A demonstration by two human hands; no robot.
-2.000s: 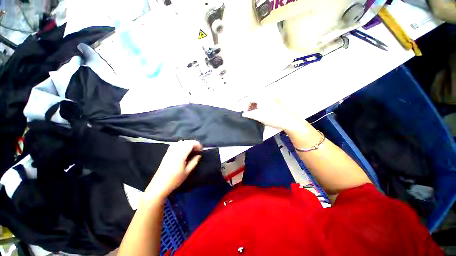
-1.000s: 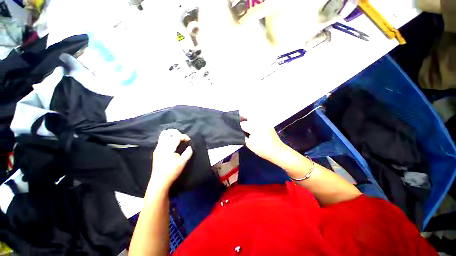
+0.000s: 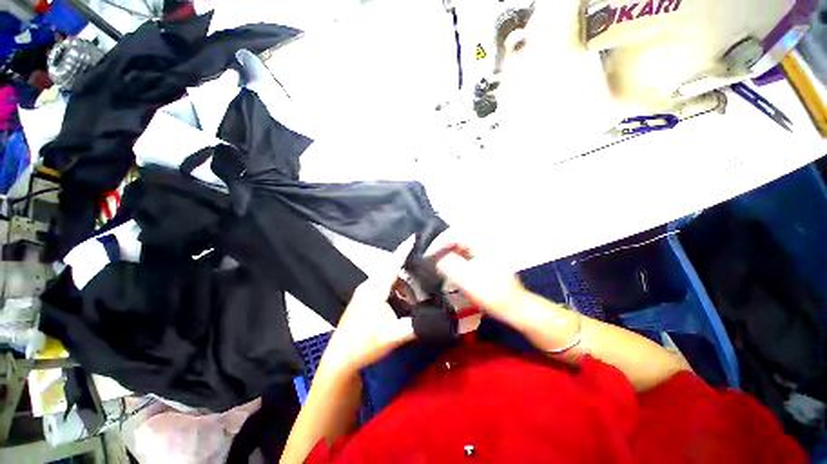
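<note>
A black garment panel (image 3: 367, 207) runs from the heap on the left across the white table's front edge to my hands. My left hand (image 3: 376, 308) grips the bunched end of the black cloth just above my lap. My right hand (image 3: 476, 276) is close beside it, its fingers at the same cloth near the table edge. The fingertips partly hide each other and the folded end. Light grey panels (image 3: 172, 136) lie mixed with the black cloth at the left.
The white sewing machine (image 3: 689, 45) stands at the upper right. Thread snips (image 3: 648, 123), a second pair (image 3: 760, 104) and a yellow tool (image 3: 805, 91) lie on the table. Blue crates (image 3: 716, 313) with dark cloth are below right. More black cloth (image 3: 118, 100) lies upper left.
Both hands have come together and drawn the end of the black panel down over the table edge, bunching it. The view has turned, showing more of the left side.
</note>
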